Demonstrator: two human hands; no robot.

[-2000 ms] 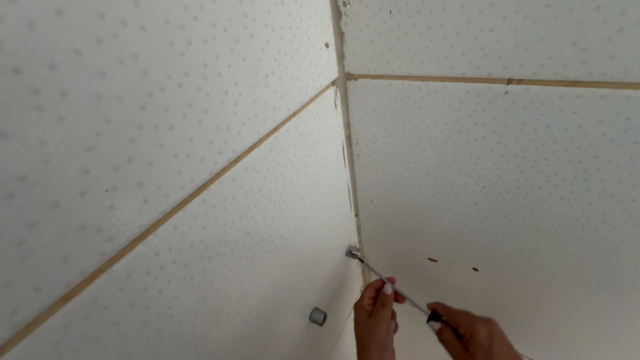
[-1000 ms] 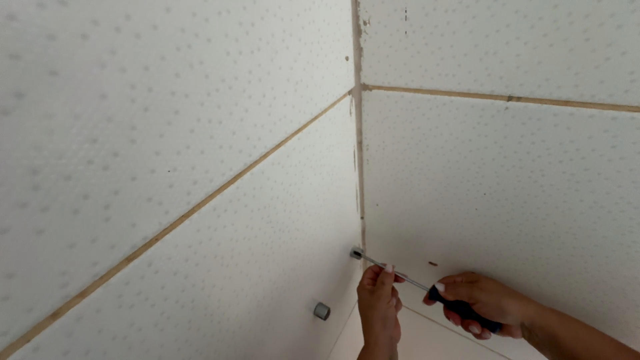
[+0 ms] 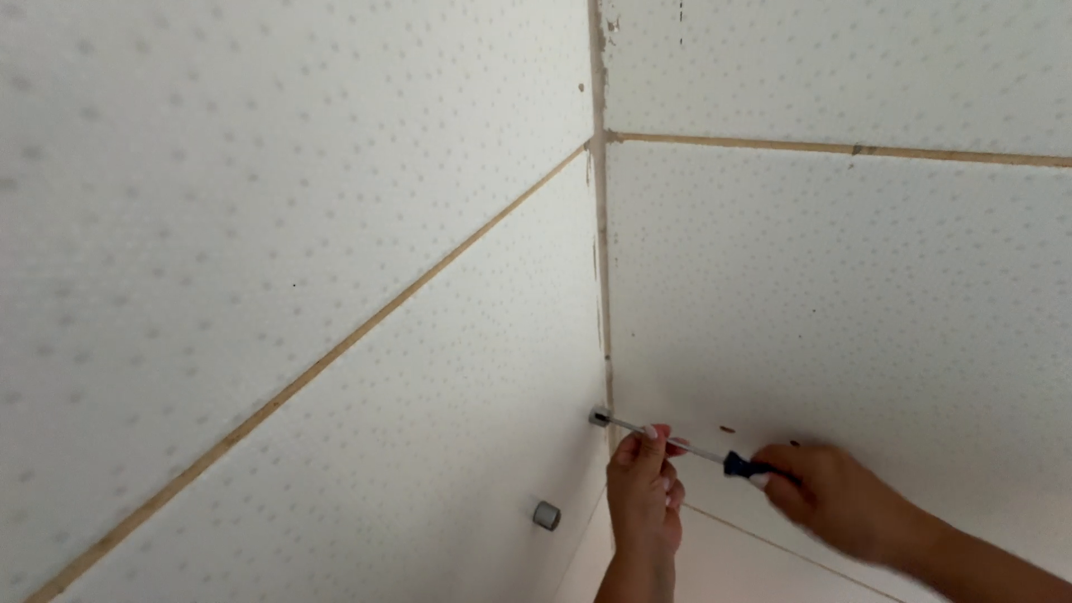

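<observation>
My right hand (image 3: 825,498) grips the dark handle of a screwdriver (image 3: 710,456) at the lower right. The fingers of my left hand (image 3: 646,486) pinch its thin metal shaft near the middle. The tip of the shaft meets a small grey metal fitting (image 3: 598,416) on the left wall, close to the corner; whether it sits inside the fitting is too small to tell. A second grey cylindrical fitting (image 3: 547,516) sticks out of the same wall, lower and to the left of my left hand.
Two white dotted tiled walls meet at a corner joint (image 3: 601,226) with worn, flaking filler. Tan grout lines (image 3: 402,295) cross both walls. Two small brown-edged holes (image 3: 727,430) mark the right wall just above the screwdriver.
My right hand has shifted its hold on the screwdriver handle, more of which showed a second ago. My left hand stays on the shaft, and the tip remains at the fitting.
</observation>
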